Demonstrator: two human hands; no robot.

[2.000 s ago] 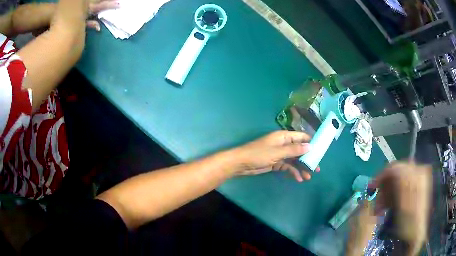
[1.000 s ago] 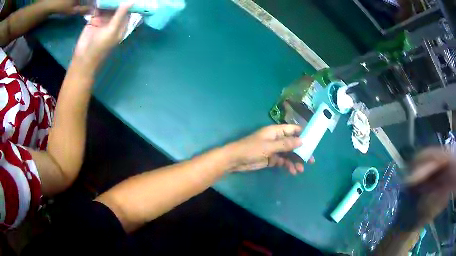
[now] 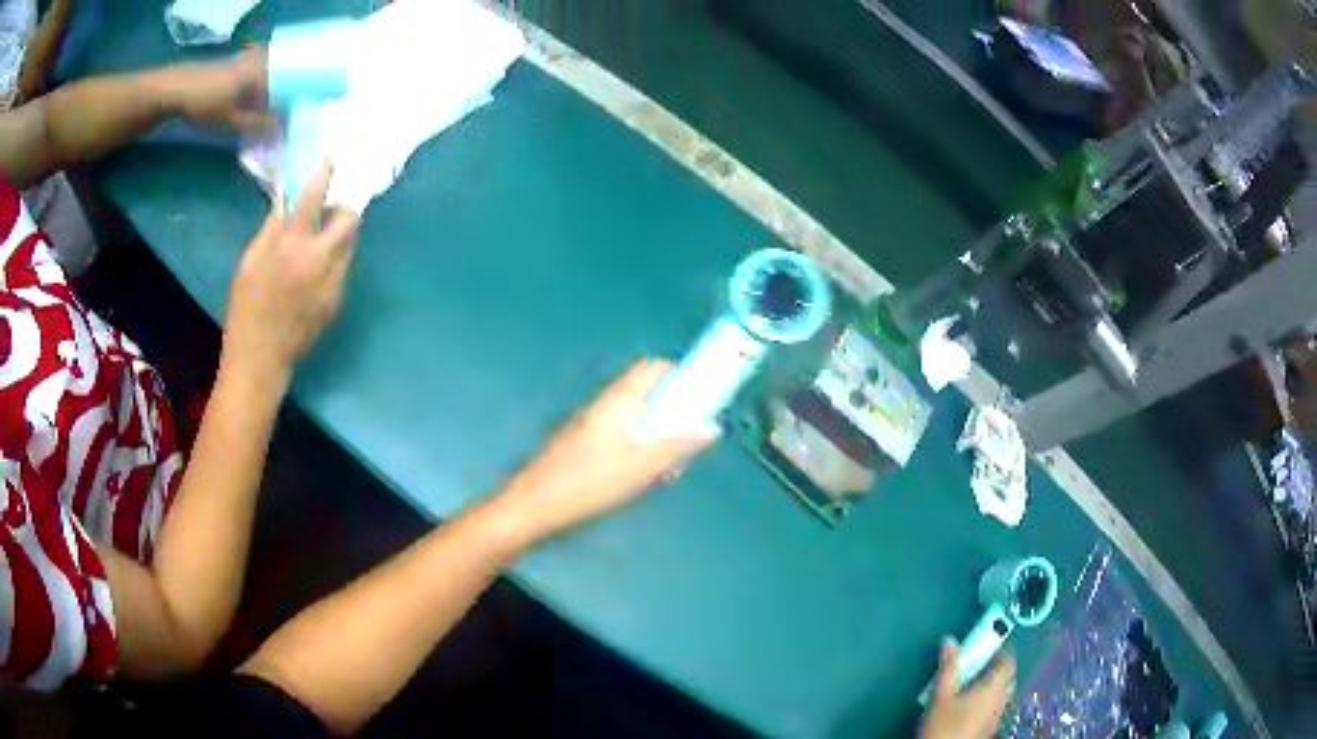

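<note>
My left hand point(image 3: 614, 448) holds a mint-green handheld fan point(image 3: 722, 361) by its handle, head up and slightly blurred, just left of the press base. The press base with its metal fixture block point(image 3: 871, 401) has no fan on it. The white padded ram tip point(image 3: 946, 355) is beside the block. My right hand point(image 3: 971, 702), low at the right, has its fingers around the handle of a second fan point(image 3: 1020, 592) on the green bench.
A neighbour in a red-and-white top handles another fan point(image 3: 309, 65) over white sheets or bags point(image 3: 433, 72) at upper left. Crumpled white cloth point(image 3: 997, 462) lies beside the press. The grey and green press point(image 3: 1076, 274) stands at right. A clear plastic bag point(image 3: 1091, 671) lies lower right.
My left hand has moved the fan left, off the press fixture. My right hand has left the lever area and taken hold of the second fan. The neighbour's fan is now over the white stack.
</note>
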